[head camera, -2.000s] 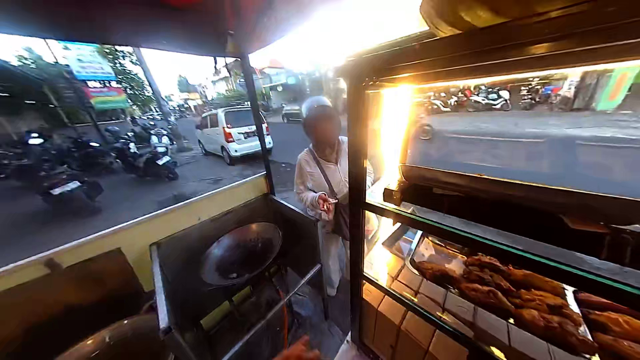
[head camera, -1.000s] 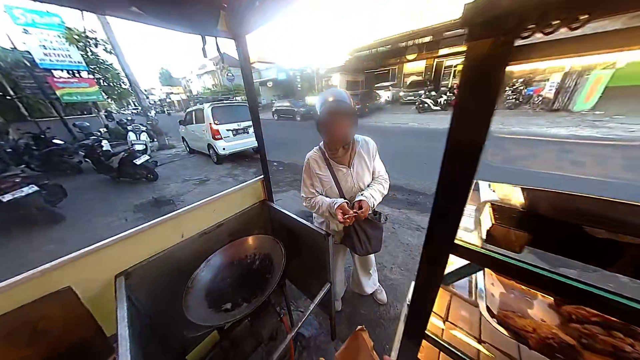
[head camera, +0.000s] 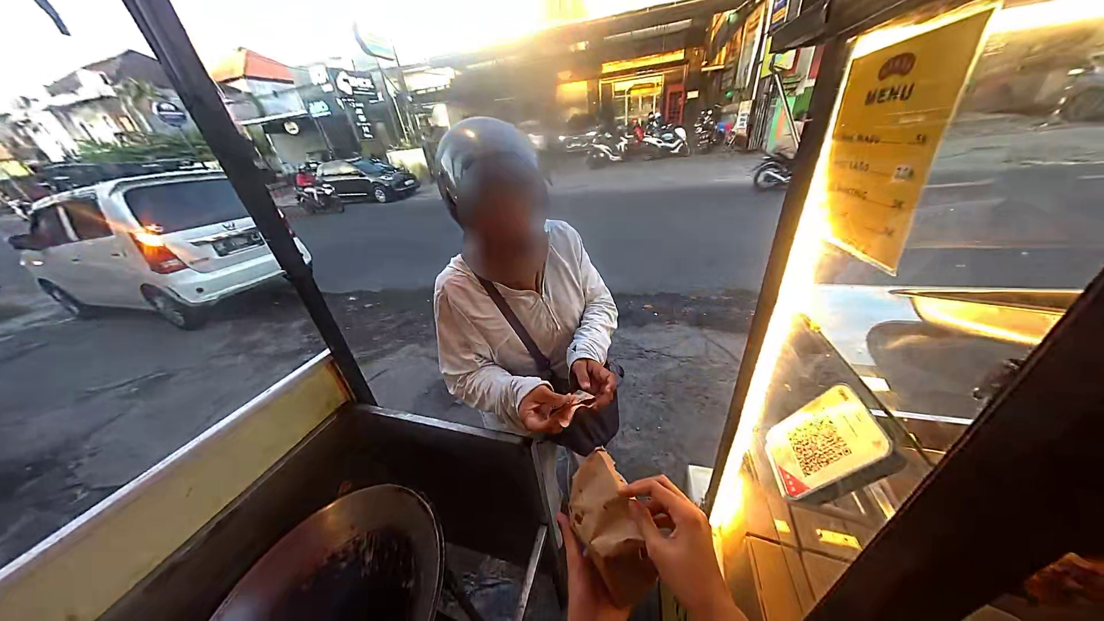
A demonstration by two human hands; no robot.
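Observation:
A folded brown paper packet (head camera: pixel 608 526) is held between both of my hands at the lower middle. My left hand (head camera: pixel 586 573) supports it from below and the left, partly hidden behind the paper. My right hand (head camera: pixel 677 535) grips its right side with thumb and fingers. Just beyond the packet stands a person (head camera: pixel 526 319) in a helmet and a light long-sleeved top, with a dark shoulder bag (head camera: pixel 591 427). That person's two hands hold what looks like folded paper money (head camera: pixel 573 405), apart from my hands.
A dark wok (head camera: pixel 345 561) sits in the cart's metal bay at lower left. To the right are a lit glass case with a yellow menu sheet (head camera: pixel 901 138) and a stand bearing a printed code (head camera: pixel 828 444). Dark posts frame the opening. A white car (head camera: pixel 164 241) is outside.
The view has turned right and come nearer the person. The paper packet, only partly visible at the lower edge a second ago, has come up into view with both my hands on it.

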